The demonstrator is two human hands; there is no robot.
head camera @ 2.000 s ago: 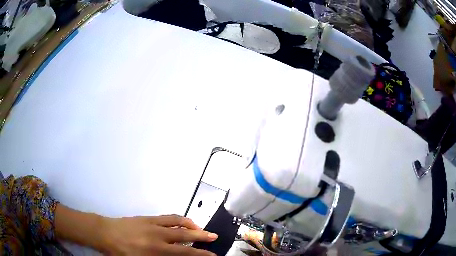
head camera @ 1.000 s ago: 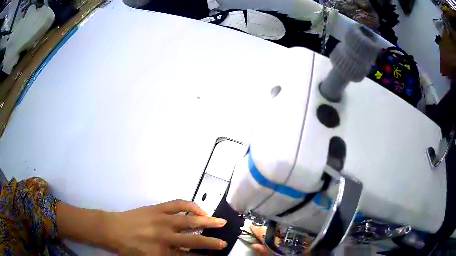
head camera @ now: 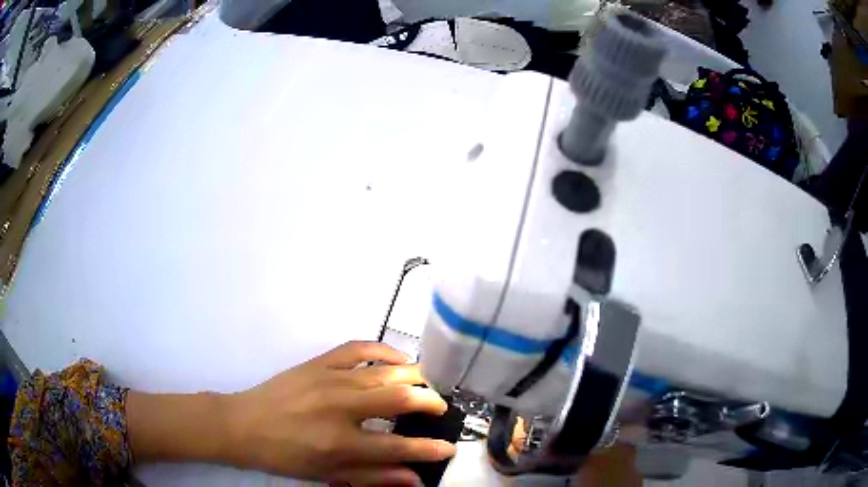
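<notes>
A matte black piece lies flat on the machine bed beside the needle area. My left hand lies on it, palm down, fingertips pressing its surface. The white sewing machine head with a blue stripe stands to the right. My right hand shows only in small parts behind and below the machine head; its fingers are mostly hidden. The shiny presser foot area is just right of my left fingertips. The needle plate cover is partly under my left hand.
The grey ribbed knob rises from the machine head. The curved metal guard is at its front. Black and pale cut pieces lie in the trough behind. A black bag with coloured shapes is at the upper right.
My left hand has moved slightly right and up towards the needle area, covering more of the cover plate. The machine head appears shifted left and higher as the view moved.
</notes>
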